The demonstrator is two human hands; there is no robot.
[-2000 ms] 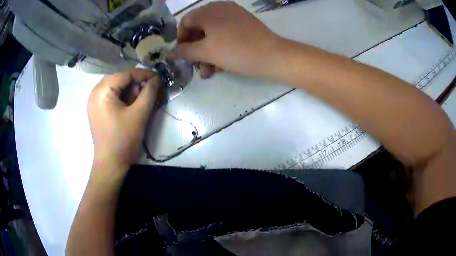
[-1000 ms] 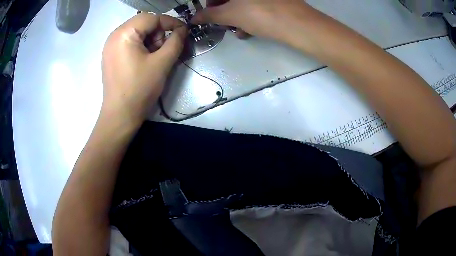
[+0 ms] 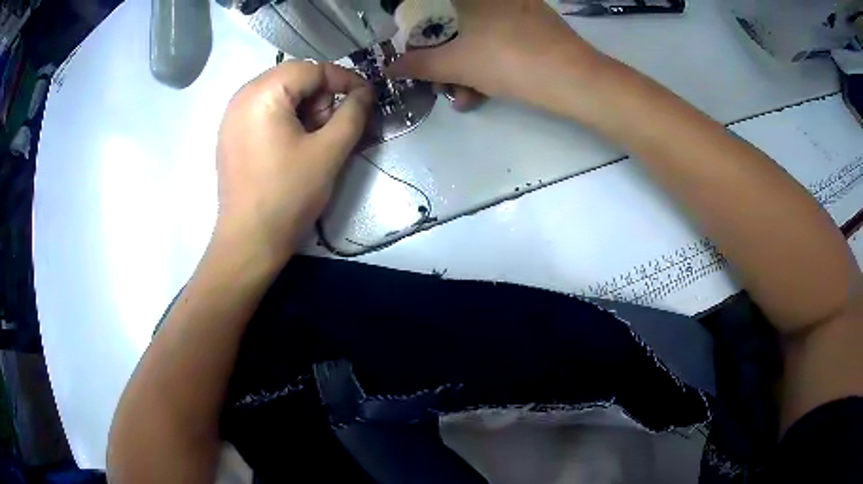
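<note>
My left hand [image 3: 284, 142] is left of the needle and presser foot [image 3: 386, 83], thumb and forefinger pinched together; a thin dark thread [image 3: 402, 178] runs from near there across the machine bed. My right hand [image 3: 492, 57] is at the right side of the presser foot, its fingertips partly behind the machine head's cream knob [image 3: 426, 23]. What its fingers hold is hidden. The dark denim garment [image 3: 454, 331] lies below the bed, over the table's front edge, with frayed pale edges and pale pocket cloth [image 3: 539, 444].
Black thread snips [image 3: 625, 7] lie at the top right of the bed. A smooth grey bar [image 3: 182, 43] hangs at upper left. Ruler markings [image 3: 653, 274] run along the white table [image 3: 104, 236]. A shiny plate [image 3: 409, 121] surrounds the needle area.
The view has shifted, so the machine head sits higher than two seconds ago. Both hands stay at the needle area, with little change in their pose. The garment lies much the same.
</note>
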